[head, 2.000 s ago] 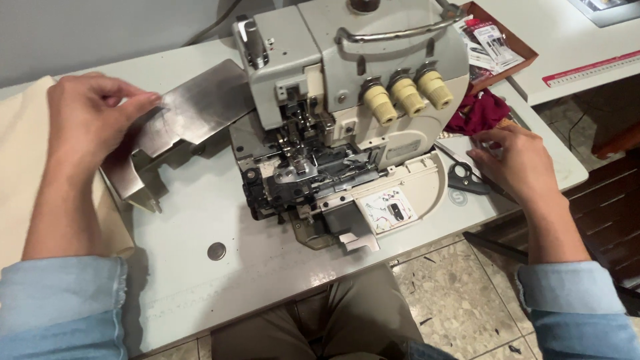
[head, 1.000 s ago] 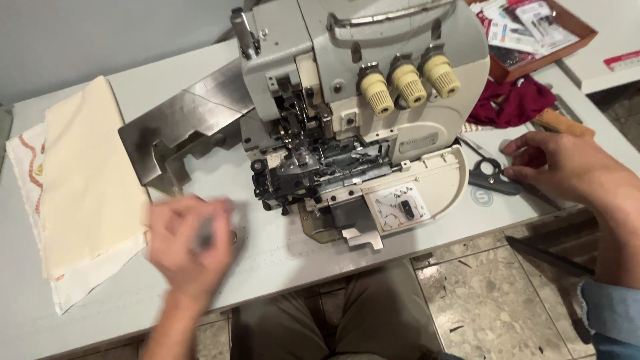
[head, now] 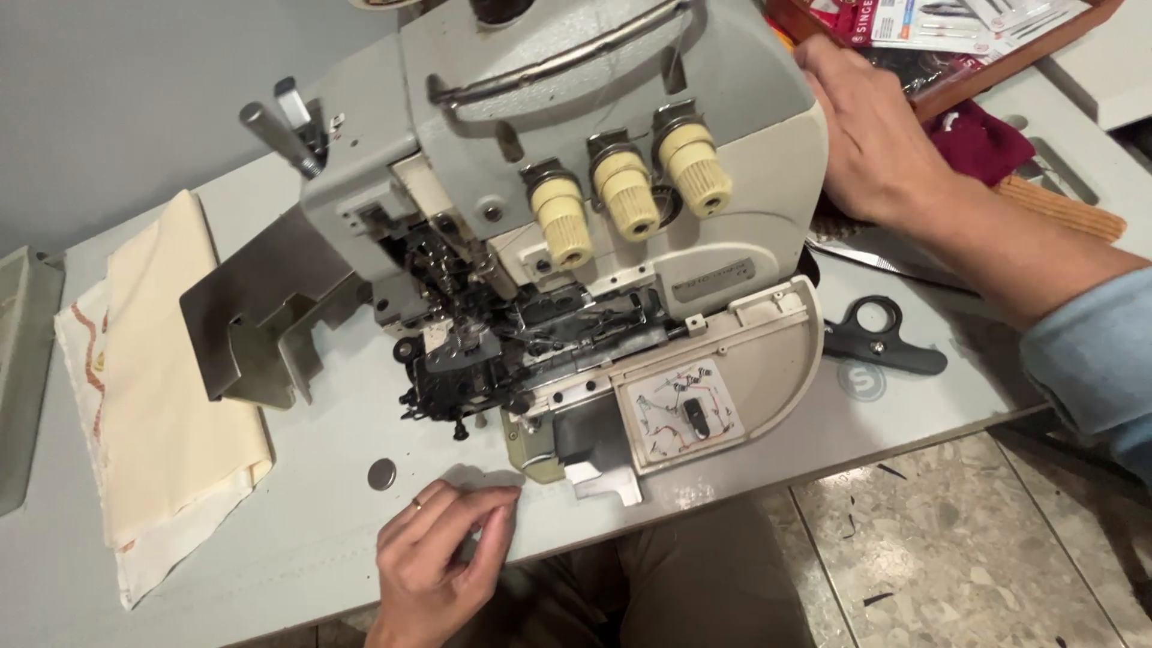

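A grey overlock sewing machine (head: 612,180) stands on the white table with its front cover swung down, baring the looper area (head: 468,360). Three cream tension knobs (head: 627,193) line its front. At the table's front edge, below the machine, my left hand (head: 445,549) has curled fingers, the thumb close to the index finger; whether it pinches something small cannot be told. My right hand (head: 868,144) lies against the machine's right end, its fingertips partly hidden behind the housing. Black-handled scissors (head: 886,337) lie below my right forearm. A metal cover plate (head: 261,306) extends from the machine's left side.
Folded cream fabric (head: 180,387) lies at the left, near a grey-green tray (head: 22,378). A round metal disc (head: 382,474) sits on the table. At the upper right are a wooden tray (head: 981,90) with needle packets, dark red cloth (head: 976,148) and an orange ribbed piece (head: 1062,207).
My left hand has left the metal plate for the table's front edge. My right hand has moved from beside the scissors to the machine's right end. The view has come closer to the machine.
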